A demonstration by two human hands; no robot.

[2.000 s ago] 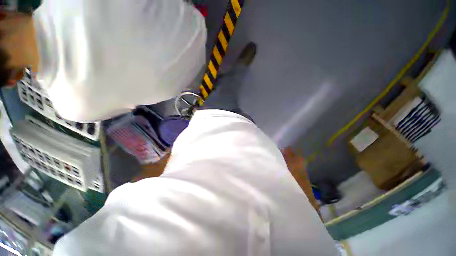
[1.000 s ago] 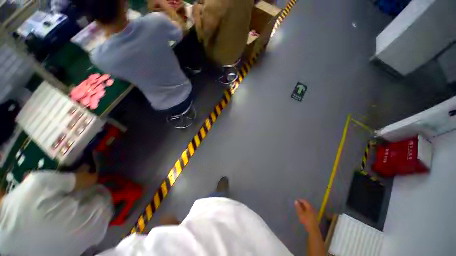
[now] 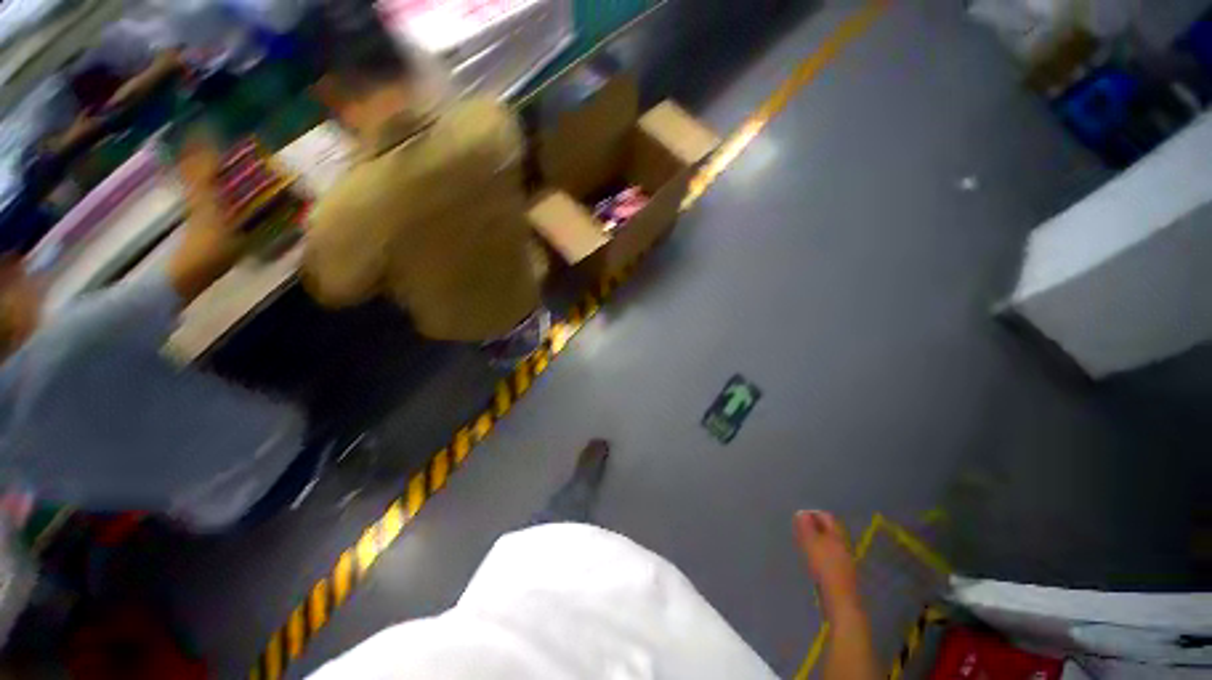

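Observation:
No work piece shows near me. My right hand is small and blurred at the lower right, hanging beside my white garment over the floor. It appears empty, with the fingers loosely open. My left hand is not in view. One dark shoe of mine shows on the grey floor.
Yellow-black tape runs diagonally along the floor. Left of it, a person in a tan top and one in grey-blue sit at a bench. An open carton holds pink pieces. A white cabinet stands right; a green arrow sign marks the floor.
I have moved forward along the aisle. The tan-topped person, carton and arrow sign are nearer. The white-clothed worker and stacked white trays have left the view. My right hand still hangs at the right.

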